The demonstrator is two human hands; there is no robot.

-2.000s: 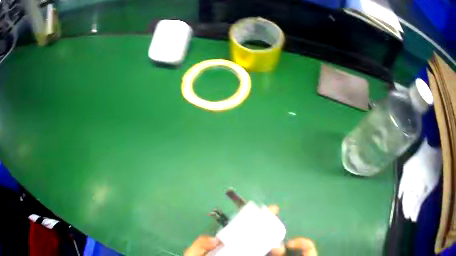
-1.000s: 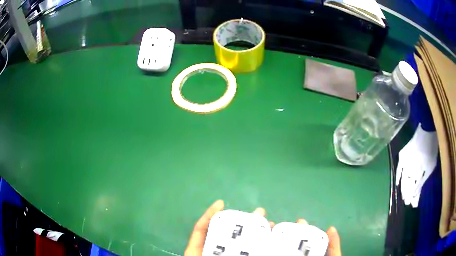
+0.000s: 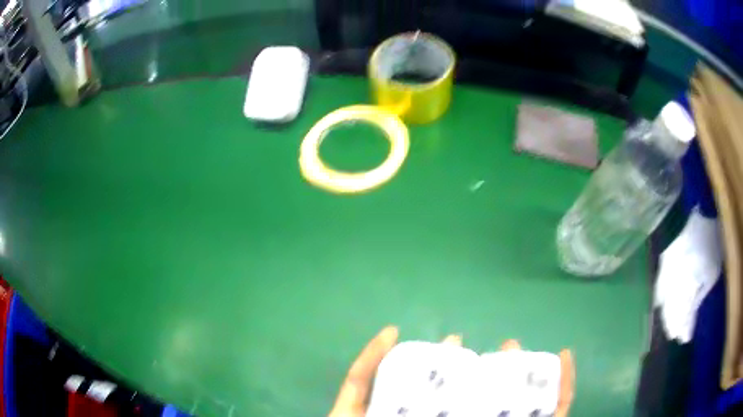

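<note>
Two white socket units (image 3: 428, 379) are held side by side at the bottom edge, their faces with dark holes turned up. The picture is blurred and their lower parts are cut off. My left hand (image 3: 367, 375) holds the left unit, with its thumb along the left side. My right hand (image 3: 566, 384) holds the right unit (image 3: 525, 379); only fingertips show at its right side and top. Both hands are bare and mostly out of the picture.
On the green bench (image 3: 244, 244) lie a white unit (image 3: 277, 84), a narrow yellow tape ring (image 3: 310, 155), a wide yellow tape roll (image 3: 430, 102) and a grey-brown pad (image 3: 556, 134). A clear bottle (image 3: 623, 204) stands right, beside a white glove (image 3: 688, 273) and cardboard sheets (image 3: 725, 187).
Two seconds ago the held white item had prongs showing; now two units show their holed faces. Since one second ago, the hands, units and bench items have shifted slightly right in the picture.
</note>
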